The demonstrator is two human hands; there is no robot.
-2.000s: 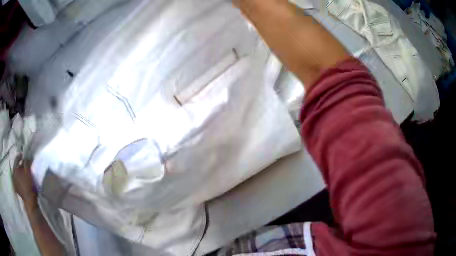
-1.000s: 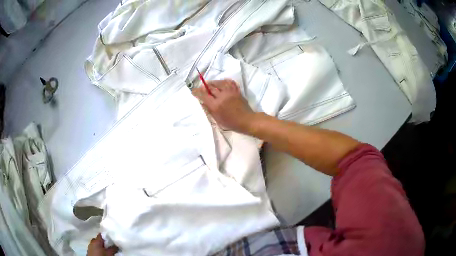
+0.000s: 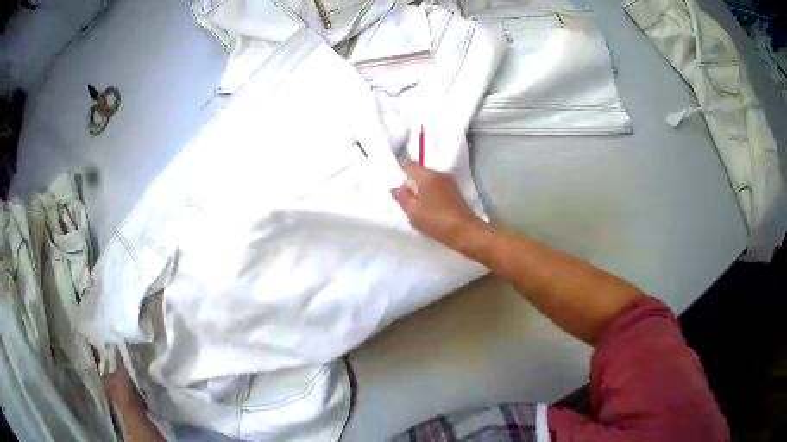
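Observation:
A large white garment [image 3: 285,164] with dark double stitching lies spread and partly folded before me. My right hand [image 3: 431,203] is at its right part, with a thin red pen [image 3: 422,147] sticking up from the fingers; the fingers also seem to pinch the cloth edge, but this is unclear. My left hand [image 3: 116,384] is at the lower left, blurred, with its fingers at the garment's lower left edge; its grip is partly hidden by the cloth. A welt pocket line with a short dark bar [image 3: 361,148] shows in the middle.
Small scissors [image 3: 103,110] lie on the pale grey table [image 3: 561,216] at the upper left. Crumpled white pieces [image 3: 65,250] lie at the left edge. Another stitched white piece [image 3: 729,104] lies at the right. The table's curved edge runs down the right side.
My right hand has moved right and down with the red pen. My left hand has moved left and up. The garment's near side has swung and folded, showing a curved stitched part at the bottom.

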